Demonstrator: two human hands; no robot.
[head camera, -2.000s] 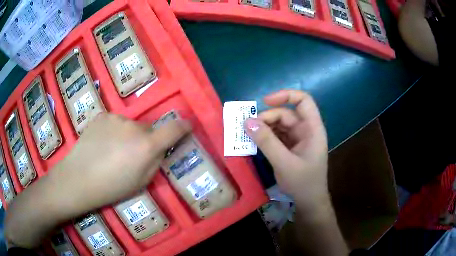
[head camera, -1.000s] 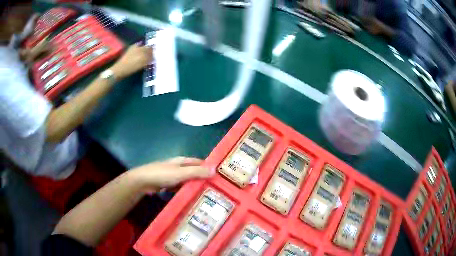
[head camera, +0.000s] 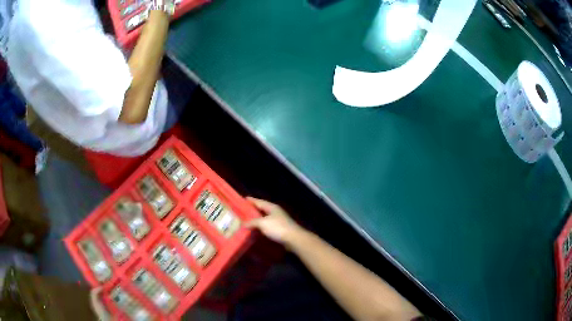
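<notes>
A red phone tray (head camera: 183, 202) is held off the bench's left side, above the floor, tilted. It has two rows of gold phones (head camera: 217, 213) lying in pockets with their open backs up and pale labels on them. My right hand (head camera: 271, 221) grips the tray's right edge, thumb on top. My left hand (head camera: 98, 305) is at the tray's lower left edge, mostly hidden and cut off by the tray. The fingers under the tray are out of sight.
The dark green bench (head camera: 301, 119) has a metal edge. A label roll (head camera: 530, 113) and curling backing paper (head camera: 382, 88) are at its far side. A white-sleeved person (head camera: 69, 75) works at another red tray (head camera: 128, 34). Another tray (head camera: 564, 269) is at the right edge.
The label strip seen two seconds ago is no longer in view. The tray has moved from the bench to the left, off its edge. Both hands are now at it, and the view has turned.
</notes>
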